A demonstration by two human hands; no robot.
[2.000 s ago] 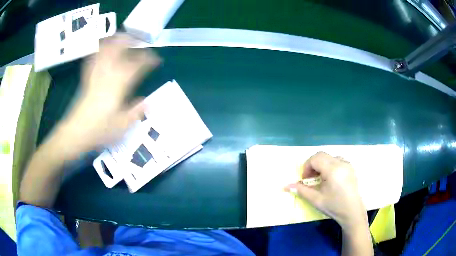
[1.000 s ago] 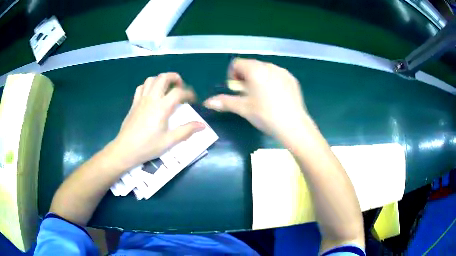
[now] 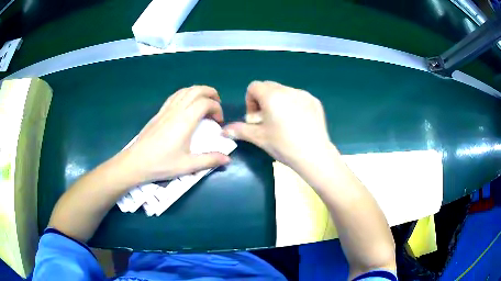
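Observation:
A stack of white hang-tab packages [image 3: 206,137] lies tilted on the dark green worktop, left of centre. My left hand [image 3: 176,131] lies over the stack, its fingers and thumb around the end nearest my right hand, and covers most of the print. My right hand [image 3: 280,115] is beside that end, thumb tip at the package edge, with a small tan object [image 3: 253,118] between its curled fingers. Whether a sticker is at the fingertips cannot be told. The label sheet stack [image 3: 398,184] lies at the right, yellow backing showing, partly under my right forearm.
A thick yellow-cream block of sheets [image 3: 27,164] stands at the far left edge. A metal rail [image 3: 285,41] runs behind the worktop. Beyond it lie a white bar [image 3: 163,22] and a package [image 3: 7,55] at the left. Yellow paper [image 3: 423,237] hangs below the table's right edge.
My right hand has come from the label sheet to the package stack. My left hand has come from the rail onto the stack. The package beyond the rail has moved left, partly out of view.

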